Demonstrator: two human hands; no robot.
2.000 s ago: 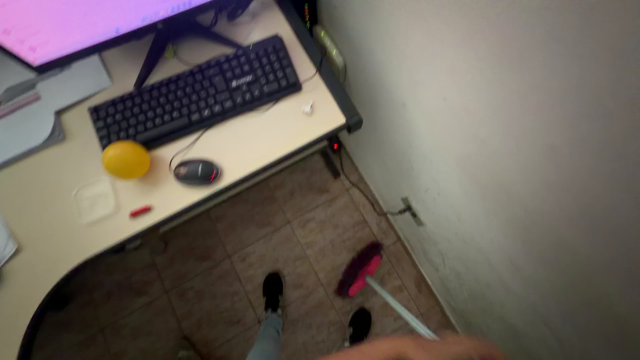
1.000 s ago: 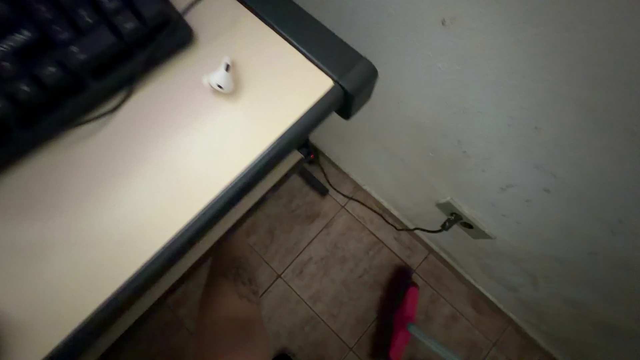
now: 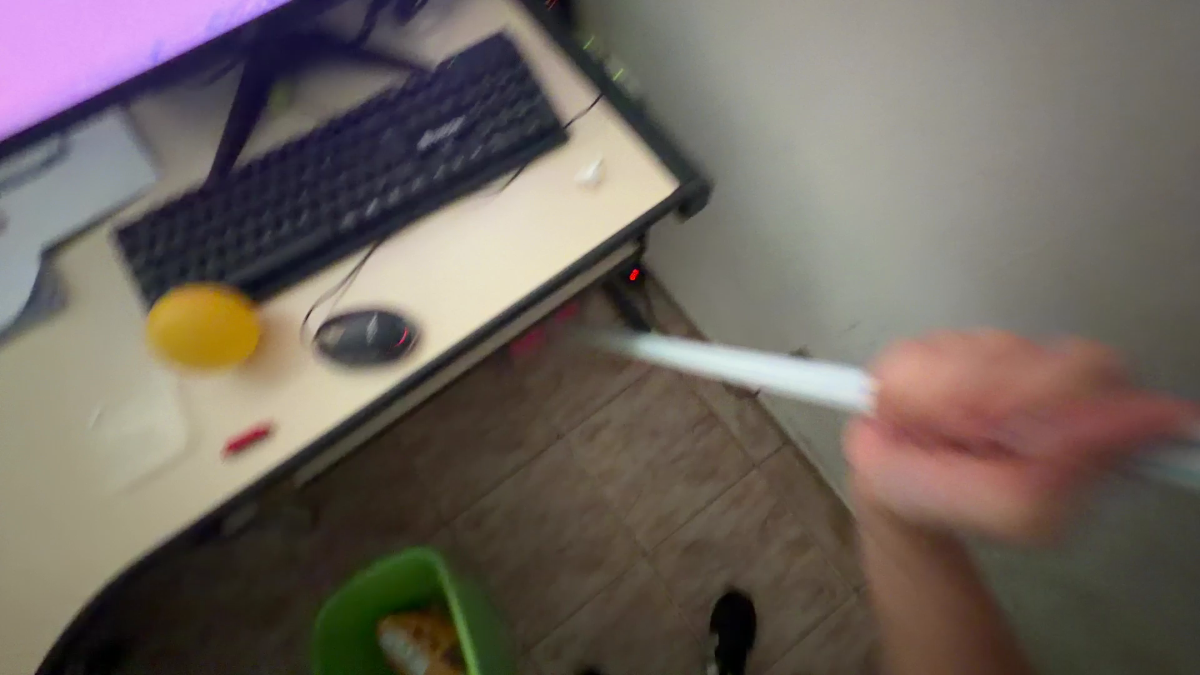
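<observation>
My right hand [image 3: 984, 436] is closed around the white handle [image 3: 759, 370] of a broom at the right. The handle slants down and left toward the floor below the desk. A blurred pink broom head [image 3: 544, 330] shows at the desk's front edge, partly hidden under it. My left hand is out of view. On the floor at the bottom stands a green bin [image 3: 337, 619] with a crumpled orange and white wrapper [image 3: 422, 642] inside.
The desk [image 3: 487, 253] bears a black keyboard [image 3: 347, 169], mouse [image 3: 366, 337], yellow round object [image 3: 204, 326], small red object [image 3: 247, 440], white earbud [image 3: 591, 172] and monitor [image 3: 112, 47]. A wall [image 3: 900, 169] rises at right; a black shoe [image 3: 732, 623] is below.
The broom head has moved from the floor near the wall to beneath the desk's front edge. My right hand on the handle and the green bin have come into view.
</observation>
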